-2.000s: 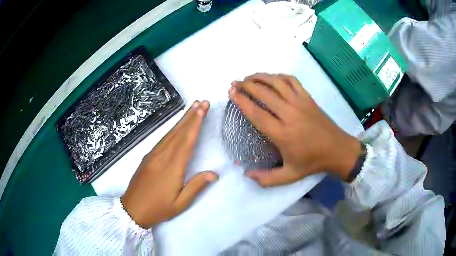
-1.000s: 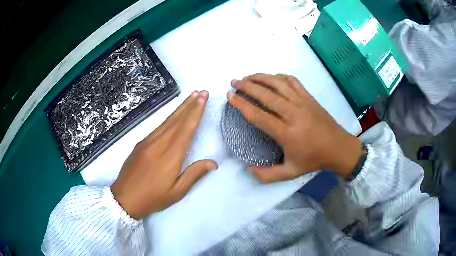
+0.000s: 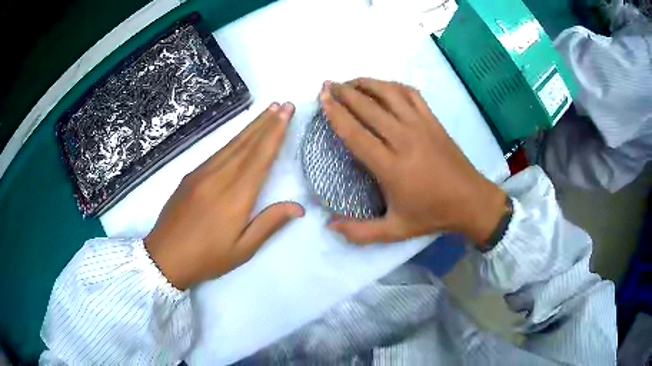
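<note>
A round grey plate with a regular pattern of small shiny dots lies on the white mat. My right hand covers its right part, fingers along the upper edge and thumb at the lower edge, gripping it around the rim. My left hand rests on the mat left of the plate, fingers together and thumb apart, holding nothing and not touching the plate. A dark rectangular tray full of loose silvery pieces stands at the upper left.
A green box with white labels stands at the upper right. A crumpled white cloth lies beside it. A neighbour's striped sleeve shows at the right. A pale curved edge runs behind the tray.
The tray, mat and box sit higher in the picture, and the tray also further left. Both hands and the plate have shifted slightly up and left in view. Their hold is unchanged.
</note>
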